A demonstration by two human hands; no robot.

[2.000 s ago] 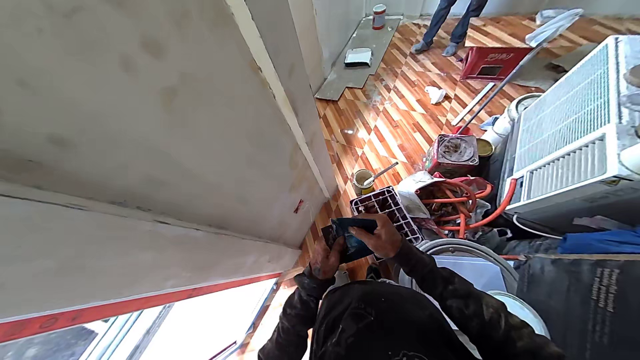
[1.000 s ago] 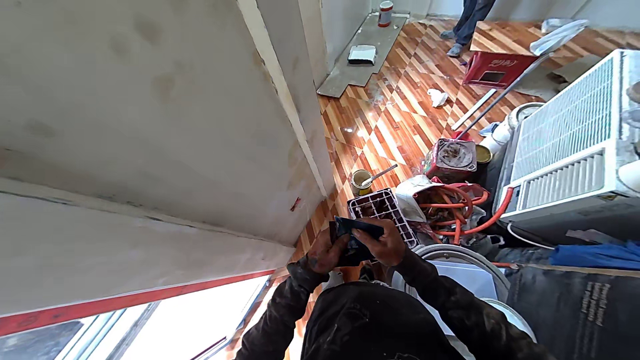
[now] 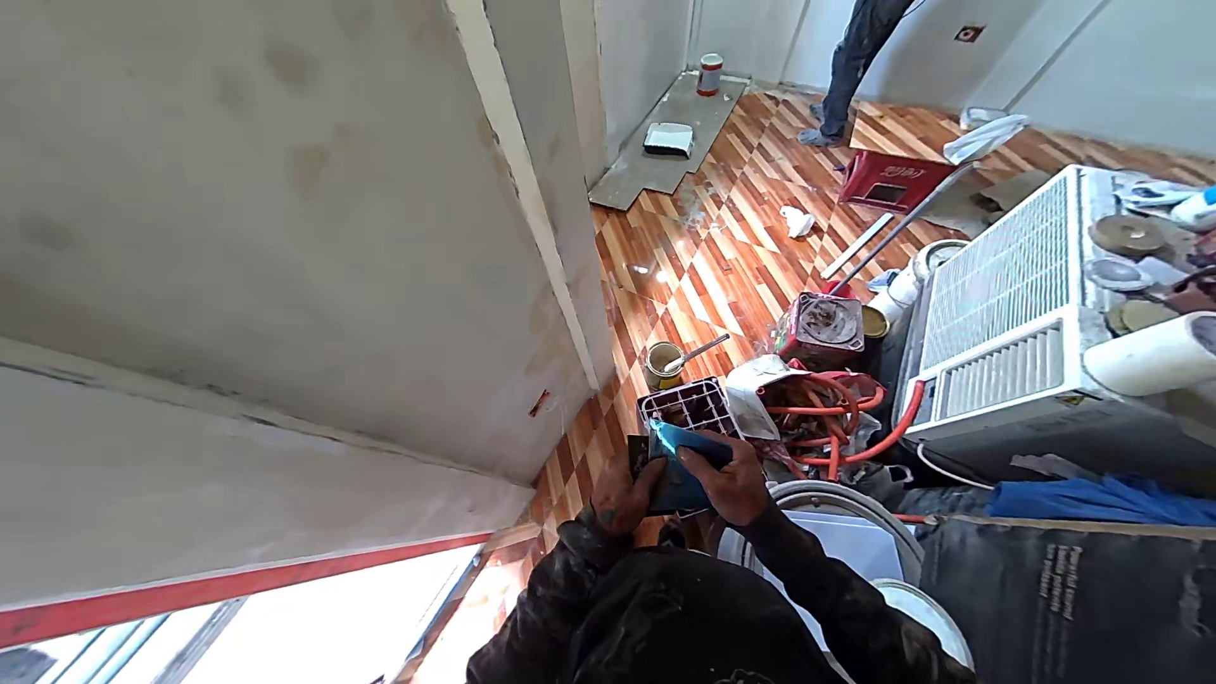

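Note:
Both hands meet in front of my body, above a plastic crate. My left hand (image 3: pixel 623 492) grips a dark flat piece (image 3: pixel 639 456), which may be a putty knife or a folded sheet. Between the fingers of my right hand (image 3: pixel 731 478) is a thin blue-black flat piece (image 3: pixel 686 465) that catches the light along its upper edge. The two pieces overlap or touch; their exact kind is unclear. Just beyond the hands lies the pale grid crate (image 3: pixel 691 407). Behind it stands an open can (image 3: pixel 663 364) with a brush or stick (image 3: pixel 701 352) across its rim.
A grey wall panel (image 3: pixel 380 237) rises at left. To the right are orange hose (image 3: pixel 836 418), a paint-stained tin (image 3: pixel 825 328), an air conditioner (image 3: pixel 1007 313) and a large round bucket (image 3: pixel 817 494). Farther off, a person's legs (image 3: pixel 845 71) stand beside a red crate (image 3: pixel 893 180).
The flat piece in my right hand has turned, and its blue face now catches light. The other person's legs have shifted since the first frame, near the red crate.

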